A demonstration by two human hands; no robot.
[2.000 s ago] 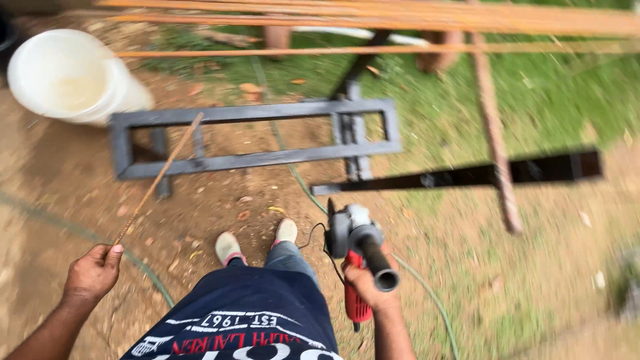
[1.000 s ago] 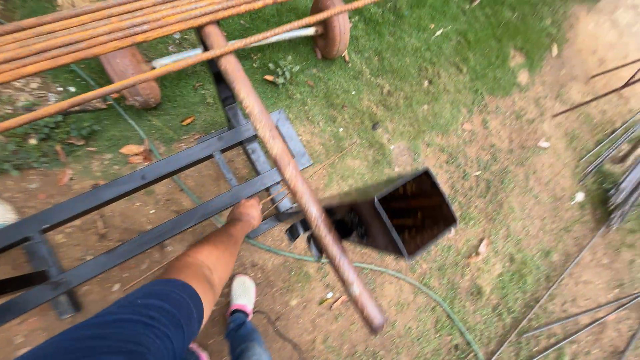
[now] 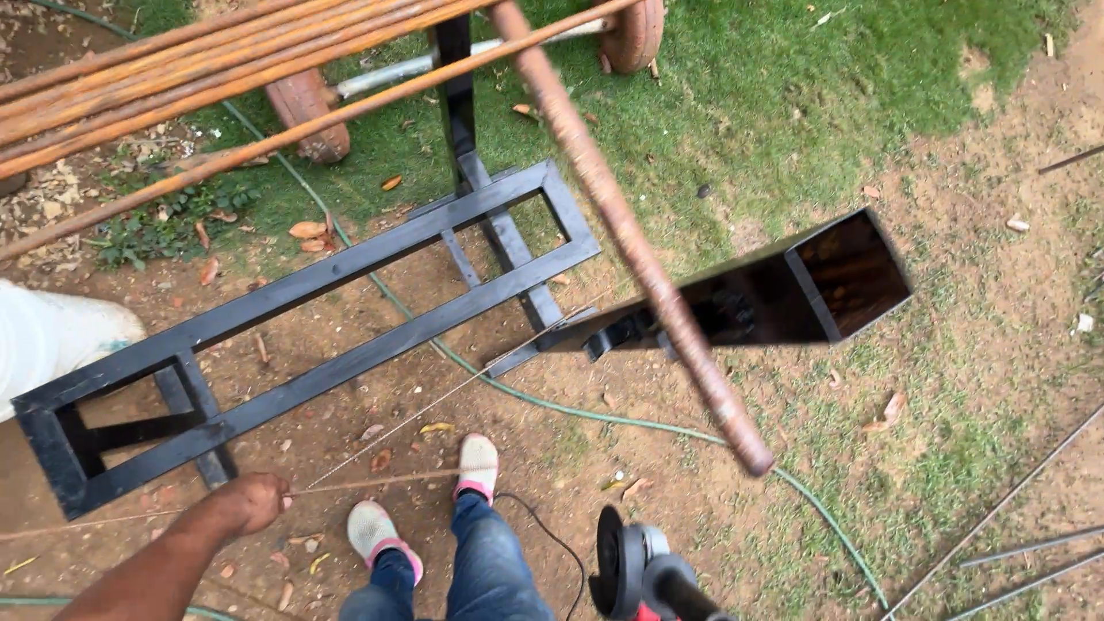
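My left hand is closed on a thin rusty rod, just below the lower left part of a black steel frame. A thin twisted wire runs from beside that hand up towards the frame's right foot. At the bottom edge an angle grinder with a dark disc, side handle and red body is partly in view; my right hand is out of view. Above the grinder, a thick rusty bar slants across a black square steel post.
Rusty rods cross the upper left. A white bucket stands at the left edge. A green hose winds over the ground, and a dark cord lies near my feet. Thin metal bars lie at the lower right.
My left hand has moved down and left from the frame's right end, where it was one second ago. The grinder is back in view at the bottom, after being out of view then.
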